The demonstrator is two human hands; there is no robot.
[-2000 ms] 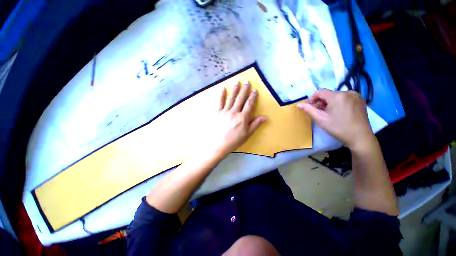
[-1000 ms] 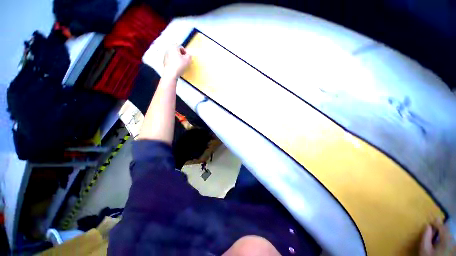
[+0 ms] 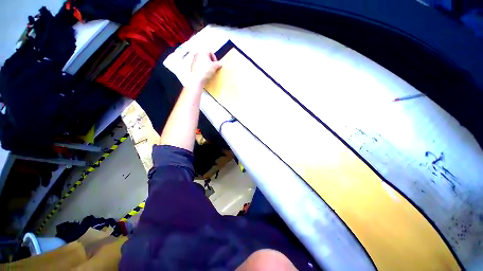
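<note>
The yellow-tan card template (image 3: 312, 153) lies lengthwise on the white-covered board (image 3: 318, 63), its wide part cut off by the bottom edge. The black cut fabric piece (image 3: 226, 49) shows beneath it as a dark border, widest at the narrow end. My left hand (image 3: 204, 68) is at that narrow end, its fingertips closed on the fabric edge by the template's corner; the exact grip is partly hidden by the fingers. My right hand is out of the picture. A thin pen (image 3: 409, 98) with a reddish tip lies on the board beyond the template.
A dark stack (image 3: 370, 24) runs along the board's far edge. A loose thread (image 3: 226, 124) curls at the near edge. Red crates (image 3: 127, 71) and dark fabric heaps (image 3: 47, 106) are at the left. Yellow-black tape (image 3: 87, 177) marks the floor; brown card (image 3: 69, 256) is lower left.
My left hand has gone from flat on the template's middle to its narrow end. My right hand, at the wide end before, has left the picture. The view has swung left.
</note>
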